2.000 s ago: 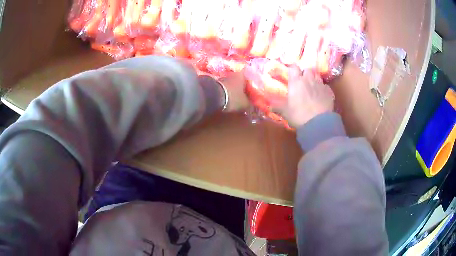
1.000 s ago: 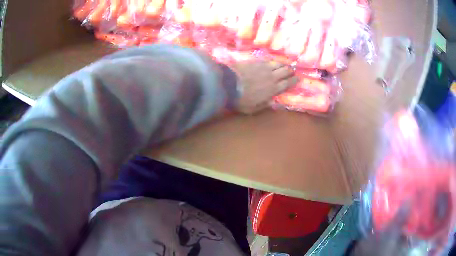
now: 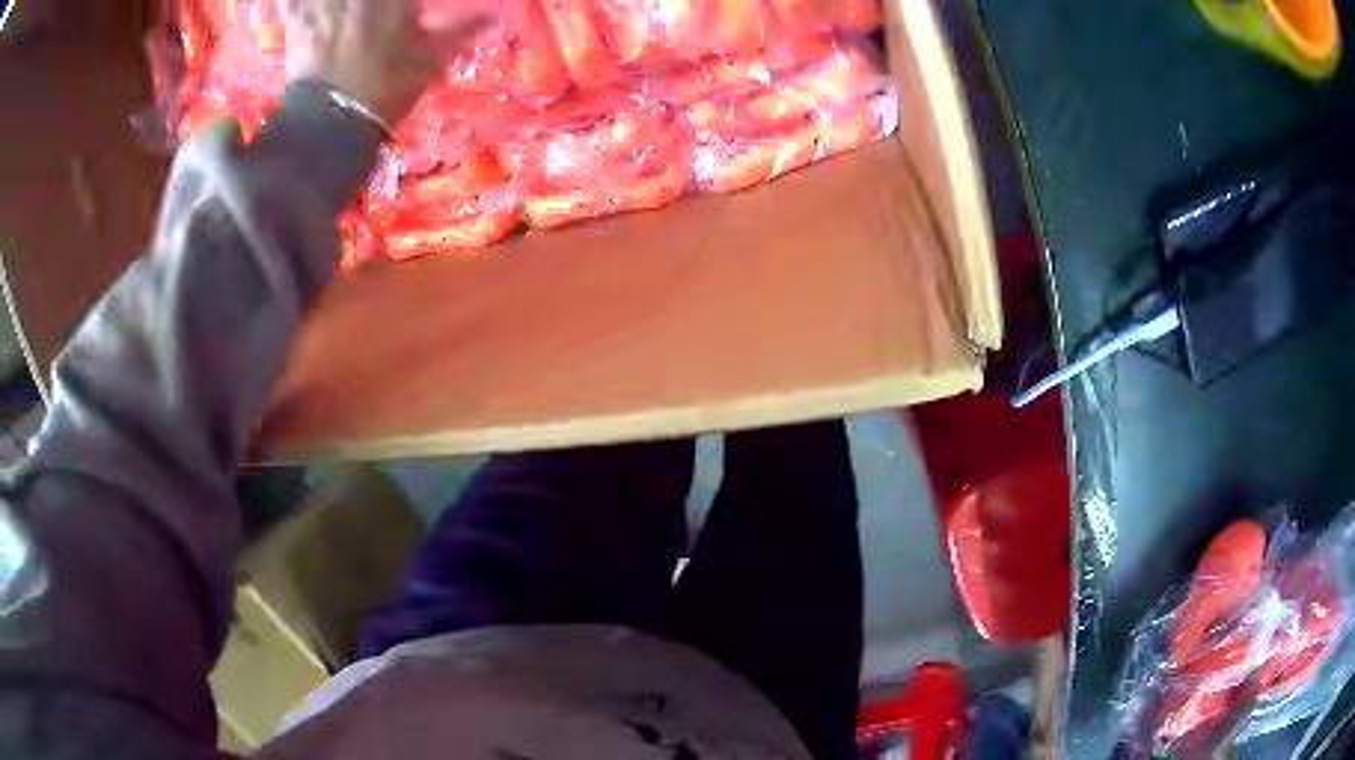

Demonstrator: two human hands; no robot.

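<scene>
Bagged orange-red plastic parts (image 3: 595, 164) lie in rows inside the open cardboard carton (image 3: 639, 334), against its far side. A lower row in shiny clear film runs along their near edge. My left hand (image 3: 357, 52) is at the top left, over the bagged parts. Its fingers are blurred and partly cut off by the top edge, so its grip cannot be told. My right hand is out of the picture. More bagged orange-red parts (image 3: 1256, 639) lie on the dark green bench at the lower right.
A dark device (image 3: 1233, 290) with a pale cable lies on the bench. A yellow-orange tape dispenser (image 3: 1285, 30) is cut off at the top right. A red stool (image 3: 1011, 535) stands between carton and bench. A brown box (image 3: 335, 564) is below the carton's near edge.
The view has turned toward the bench, showing more of it and the floor. My left hand has moved to the left along the rows. My right hand, blurred near a bagged part before, has left the picture.
</scene>
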